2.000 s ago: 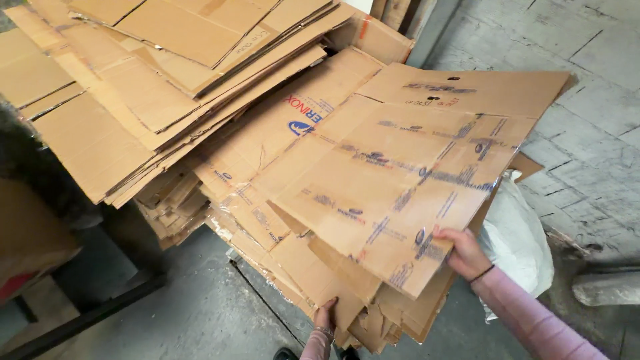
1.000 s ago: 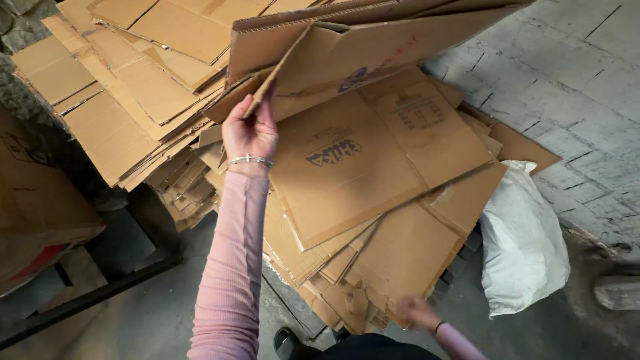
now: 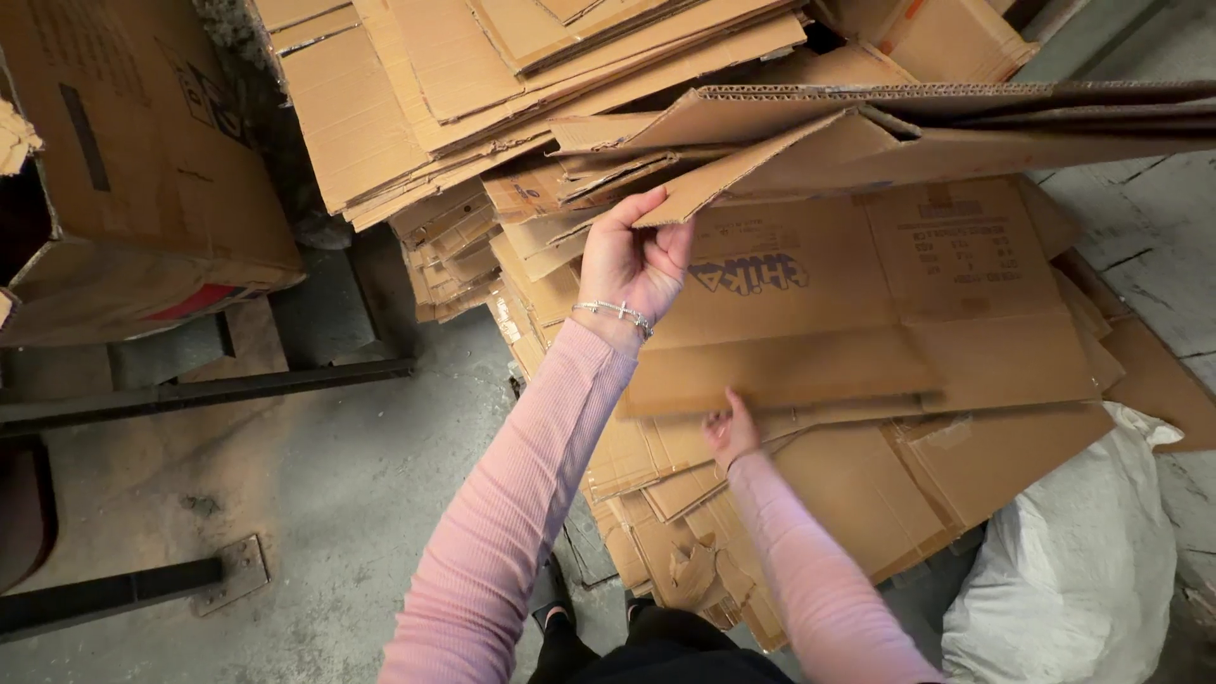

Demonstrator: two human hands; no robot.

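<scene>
My left hand (image 3: 638, 258), with a bracelet at its wrist, grips the corner of a folded cardboard sheet (image 3: 817, 157) that is raised on edge above the pile. Below it lies a flattened cardboard box (image 3: 807, 304) with printing on its face. My right hand (image 3: 731, 432) is over the near edge of this box, fingers apart; whether it touches the cardboard I cannot tell. More flattened cardboard (image 3: 855, 475) lies beneath, with torn pieces at the near end.
Another stack of flattened cardboard (image 3: 399, 104) rises behind at the upper left. A large cardboard box (image 3: 142, 180) stands left, near a dark metal rail (image 3: 285, 380). A white woven sack (image 3: 1064, 560) sits at the lower right, by a pale block wall (image 3: 1159, 237).
Two seconds ago both hands were at a large sheet lying over the pile; since then, cardboard has been raised by my left hand, uncovering the printed box. My right hand has moved onto that box's near edge.
</scene>
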